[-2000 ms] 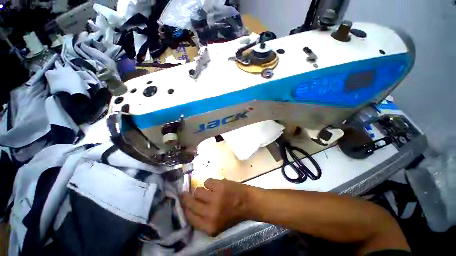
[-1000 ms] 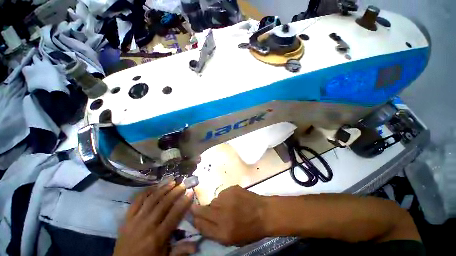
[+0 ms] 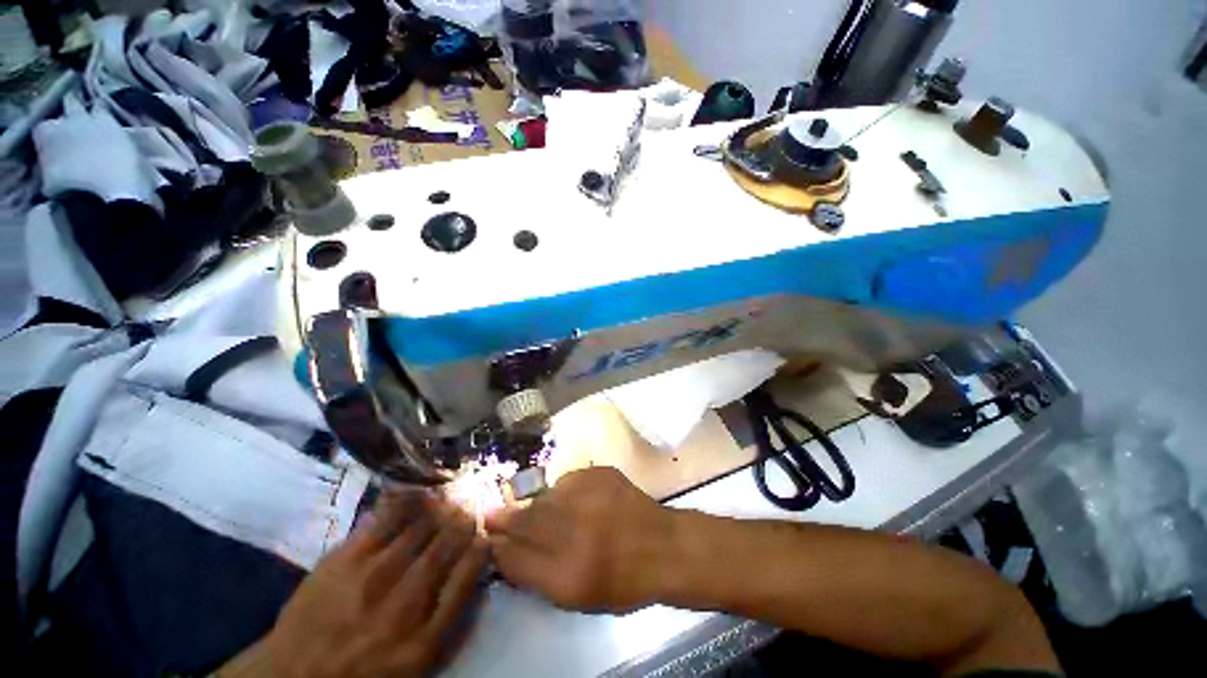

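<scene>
A pale grey-white and dark garment panel (image 3: pixel 219 484) lies at the left of the sewing machine (image 3: pixel 635 278), its near edge running under my hands. My left hand (image 3: pixel 384 583) lies flat, fingers pointing at the needle area; glare hides its fingertips, so its hold on the cloth cannot be told. My right hand (image 3: pixel 582 536) is curled, thumb and finger pinching the cloth edge just right of the lit needle area. The needle and presser foot are lost in the glare and behind the fingers.
Black scissors (image 3: pixel 801 450) and a white scrap (image 3: pixel 682 397) lie under the machine arm. A fabric heap (image 3: pixel 113 159) is at the far left. A tool tray (image 3: pixel 1019 384) is at the table's right end, with a plastic-wrapped bundle (image 3: pixel 1105 517) beyond the edge.
My left hand has come in from out of view and lies beside my right hand at the needle. The right hand stays near the needle. The camera view has shifted.
</scene>
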